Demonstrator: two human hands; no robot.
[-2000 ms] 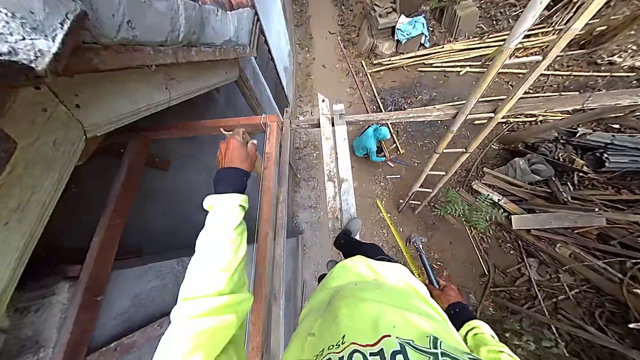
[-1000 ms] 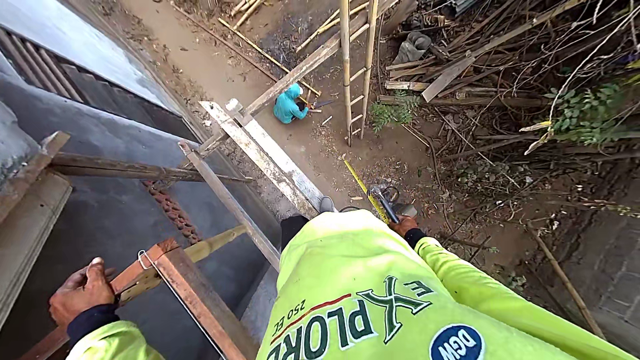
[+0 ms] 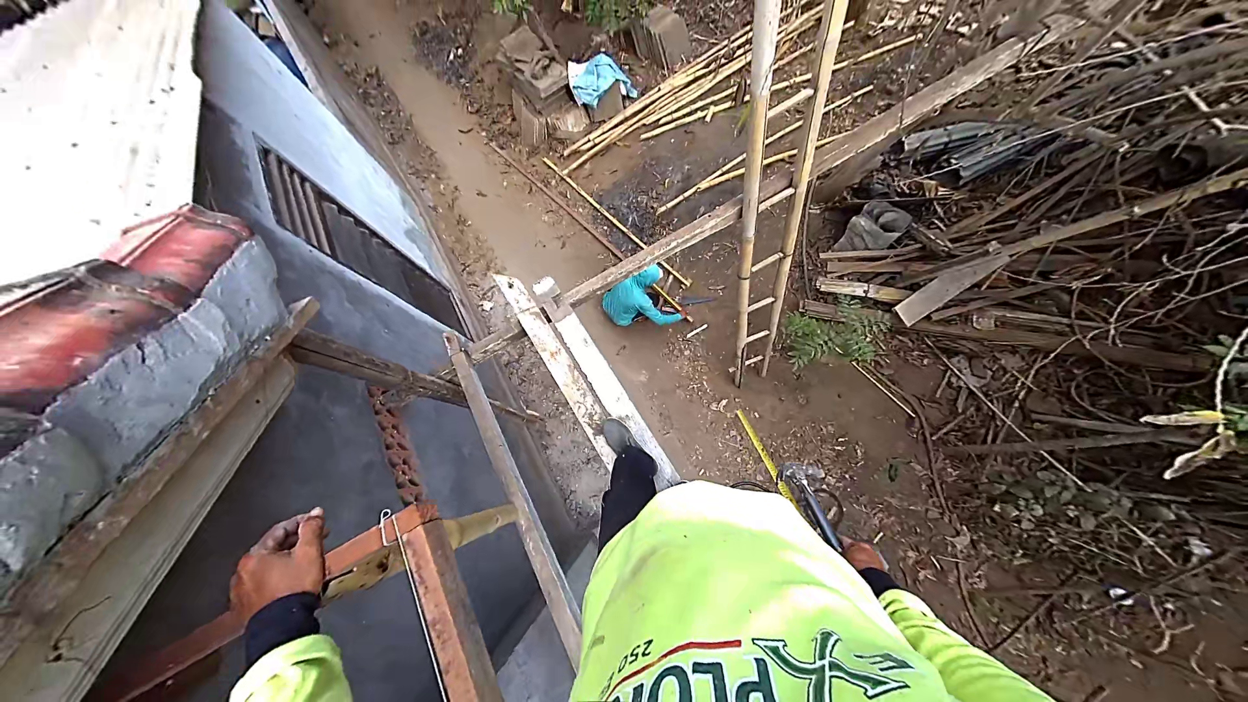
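Observation:
My left hand (image 3: 283,561) is at a reddish wooden beam (image 3: 369,548), its fingers curled near the beam's edge; whether it grips the beam I cannot tell. The end of an upright or sloping reddish timber (image 3: 453,604) meets that beam, with a bent wire (image 3: 414,585) hooked over the joint. On the right, my right hand (image 3: 864,556) is closed on the handle of a hammer (image 3: 819,512), whose metal head points away from me. A yellow measuring tape (image 3: 760,448) extends beside the hammer. My foot rests on white-painted planks (image 3: 609,375).
Far below, a person in turquoise (image 3: 634,297) crouches on the ground. A bamboo ladder (image 3: 770,214) stands right of a long horizontal timber (image 3: 721,222). The tiled roof edge (image 3: 175,292) and grey wall (image 3: 341,292) are on the left; scrap wood (image 3: 1053,273) lies at right.
The view has swung noticeably. My left hand was on a timber corner two seconds ago and is now left of the wired joint. The hammer stays in my right hand.

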